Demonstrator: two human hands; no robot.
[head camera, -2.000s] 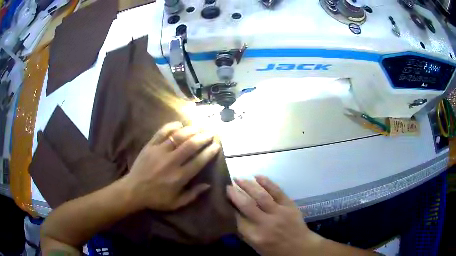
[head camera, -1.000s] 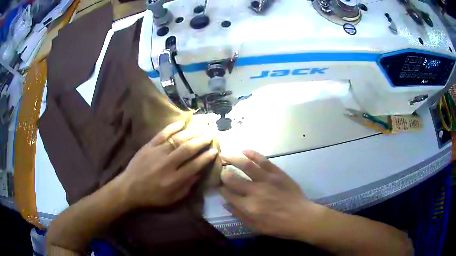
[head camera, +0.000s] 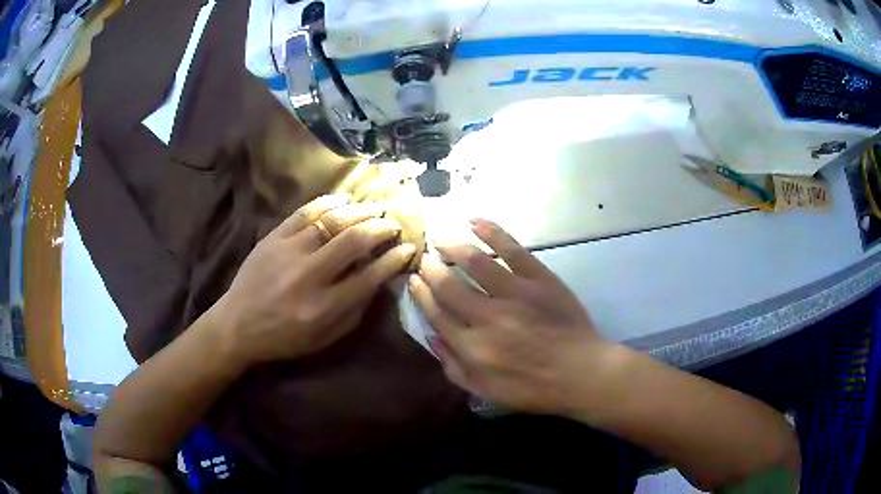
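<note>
Brown cloth (head camera: 222, 183) lies bunched left of the needle area and hangs over the table's front edge; it looks golden under the lamp. My left hand (head camera: 314, 275) presses on the cloth just in front of the presser foot area, fingertips on its right edge. My right hand (head camera: 512, 323) is beside it, with thumb and fingers at the same cloth edge, fingertips close to the left ones. A pale piece (head camera: 417, 323) shows partly under my right hand; what it is I cannot tell. The needle is lost in glare.
The white sewing machine (head camera: 580, 111) stands behind the hands. Thread snips (head camera: 729, 181) and a tan label (head camera: 800, 193) lie on its bed at the right. Orange tape (head camera: 46, 241) runs down the table's left side. A blue basket (head camera: 838, 405) is below at the right.
The view has shifted, so the machine sits higher in it. My right hand has moved up from the front to meet my left at the cloth edge. The cloth at the left has spread and shifted.
</note>
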